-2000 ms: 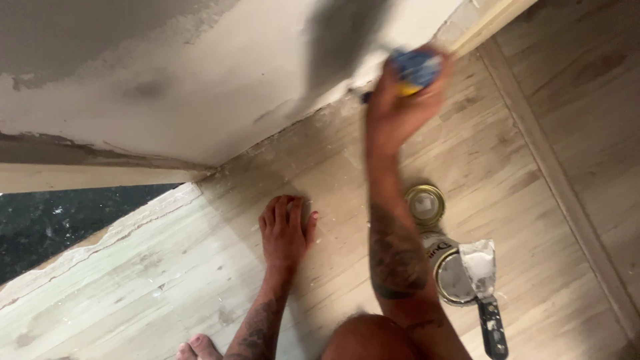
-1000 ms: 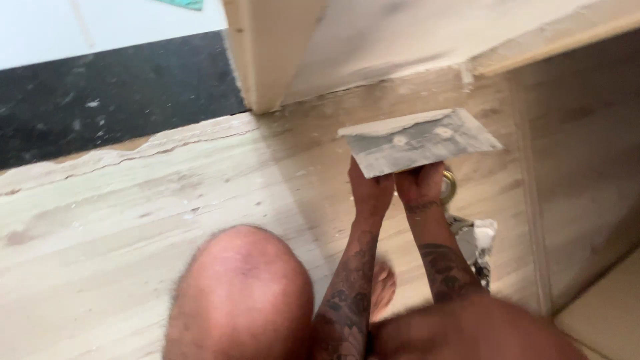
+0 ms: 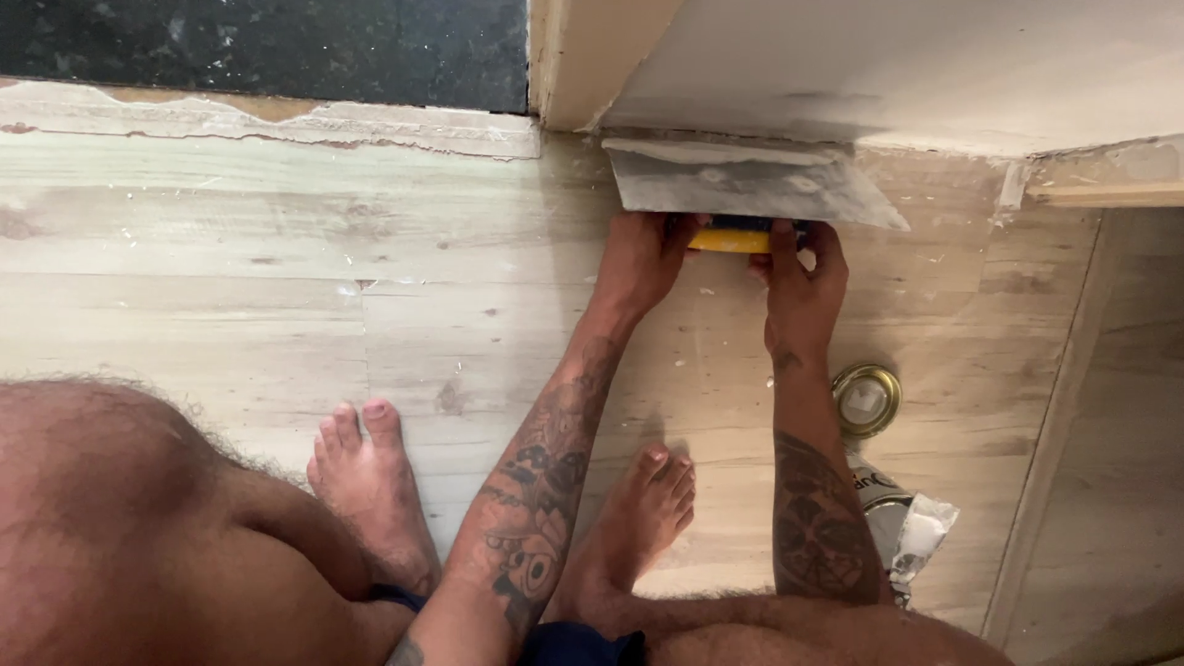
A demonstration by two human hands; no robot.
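Both my hands hold a wide metal plastering blade by its blue and yellow handle. My left hand grips the handle's left end, and my right hand grips its right end. The blade lies close to the foot of the white wall, with a pale strip of filler along its far edge. Whether the edge touches the wall I cannot tell. Near my right forearm stands an open metal tin, partly hidden, with a filler-coated putty knife across it. A round gold-coloured lid lies beside the tin.
Pale wood-look flooring with white crumbs runs under my bare feet. A wooden door frame stands left of the wall, beside a dark speckled floor with a ragged edge. Further right are another wood trim and a floor strip.
Two seconds ago my left hand was on the floor and my right hand alone held the tool up by the wall. Now both hands hold it low at the wall's foot. The view has shifted.
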